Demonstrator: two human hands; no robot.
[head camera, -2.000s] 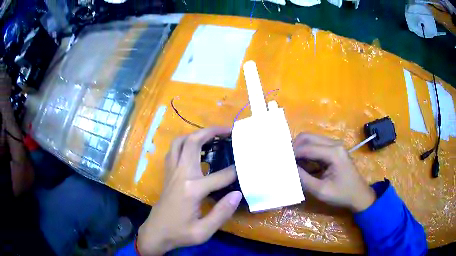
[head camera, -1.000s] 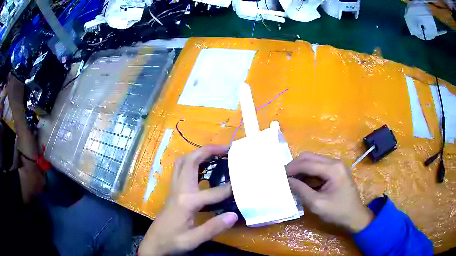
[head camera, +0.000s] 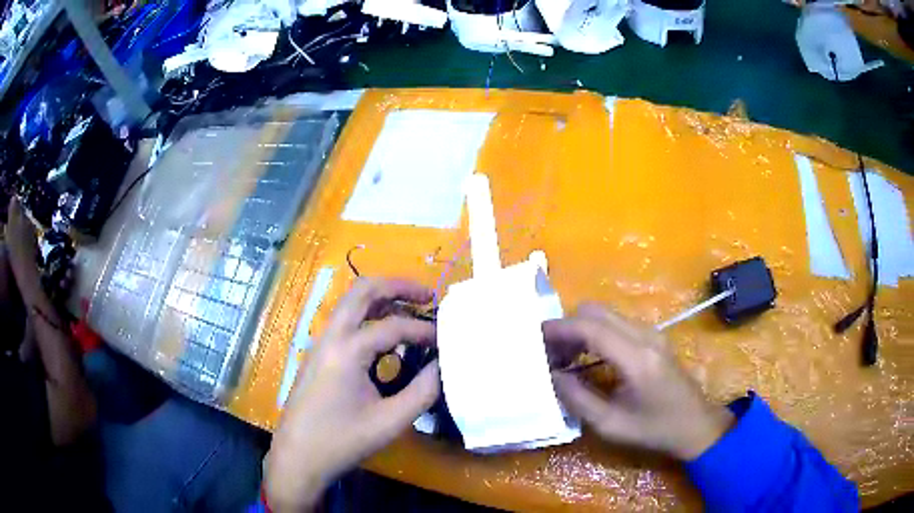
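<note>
The white camera housing (head camera: 499, 366) stands over the orange bench in front of me, one white antenna (head camera: 482, 222) pointing away from me and a short stub beside it. My left hand (head camera: 351, 386) grips the black camera front (head camera: 393, 369) at the housing's left side. My right hand (head camera: 636, 376) is at the housing's right edge, fingers pinched near a thin dark lead; what its fingertips hold is partly hidden. A thin purple wire runs beside the antenna. A small black module (head camera: 744, 290) with a pale lead lies to the right.
Clear blister trays (head camera: 200, 240) lie at the left. White paper patches (head camera: 421, 165) are on the bench. A black pigtail cable (head camera: 870, 281) lies at the right. White camera parts (head camera: 666, 20) stand on the green strip behind. Another person's arm (head camera: 50, 341) is at the far left.
The view has shifted, showing more of the green strip. The housing has moved slightly left in view, still between my hands. My left fingers have changed position on the black part.
</note>
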